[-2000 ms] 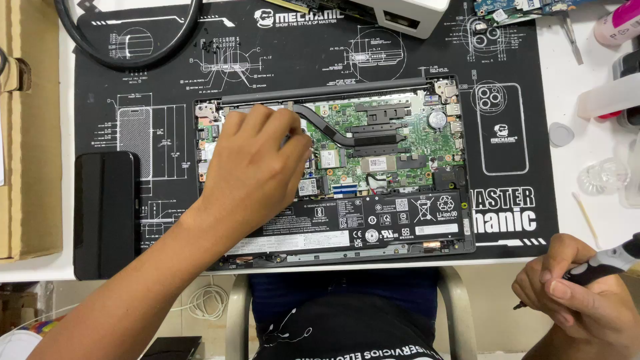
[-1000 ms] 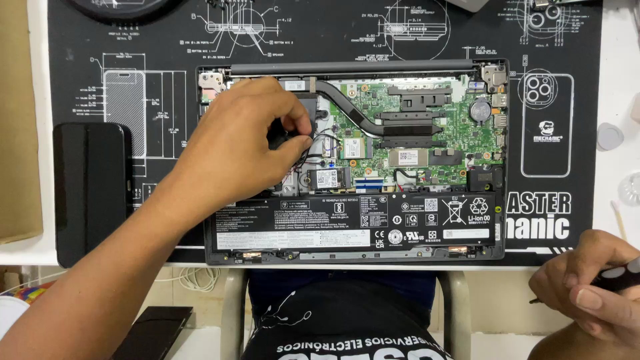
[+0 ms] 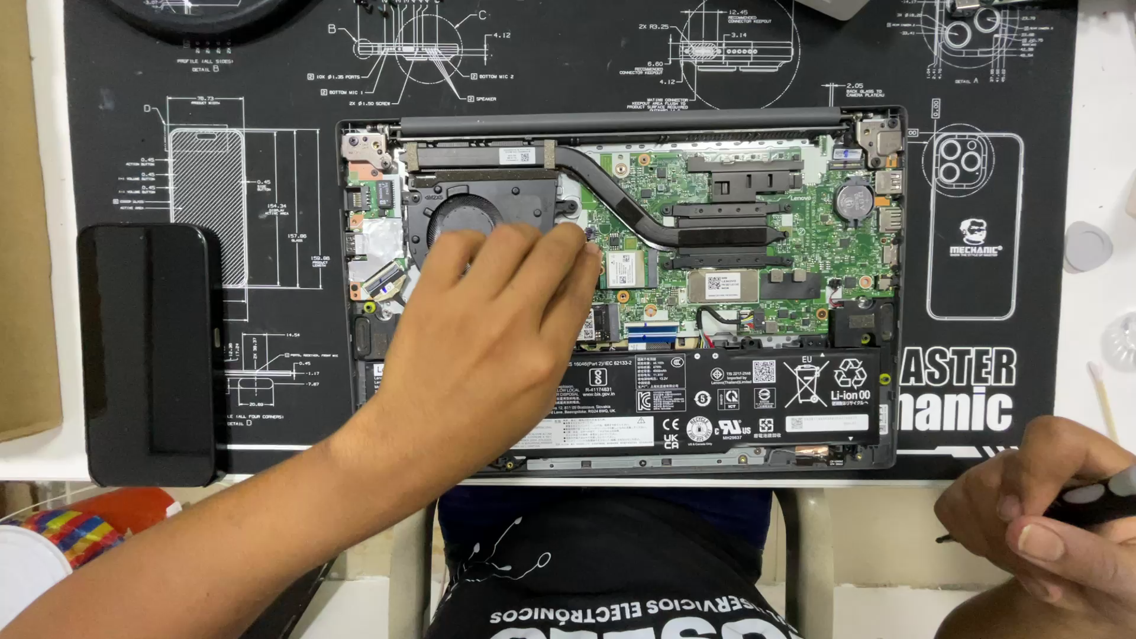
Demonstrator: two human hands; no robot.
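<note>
An opened laptop (image 3: 745, 306) lies with its internals facing up. My left hand (image 3: 497, 328) reaches over its left half, fingertips by the lower edge of the cooling fan (image 3: 466, 217); the fingers hide what is under them, and whether they grip anything is not visible. From above the fan a black heat pipe (image 3: 612, 200) runs right across the green motherboard (image 3: 816, 240). The battery (image 3: 763, 399) spans the front of the case, partly behind my left wrist. Off the table edge at lower right, my right hand (image 3: 1047, 524) holds a screwdriver (image 3: 1096, 503), its dark tip pointing left.
The black printed work mat (image 3: 266, 80) lies under the laptop. A black smartphone (image 3: 151, 355) rests to the left, beside a cardboard box edge (image 3: 27, 222). Small screws (image 3: 377, 7) sit at the top. On the right are a grey round disc (image 3: 1088, 247) and a cotton swab (image 3: 1103, 399).
My left hand has moved from the upper part of the fan to its lower edge, uncovering much of the fan. The right hand still holds the screwdriver. The view has shifted closer.
</note>
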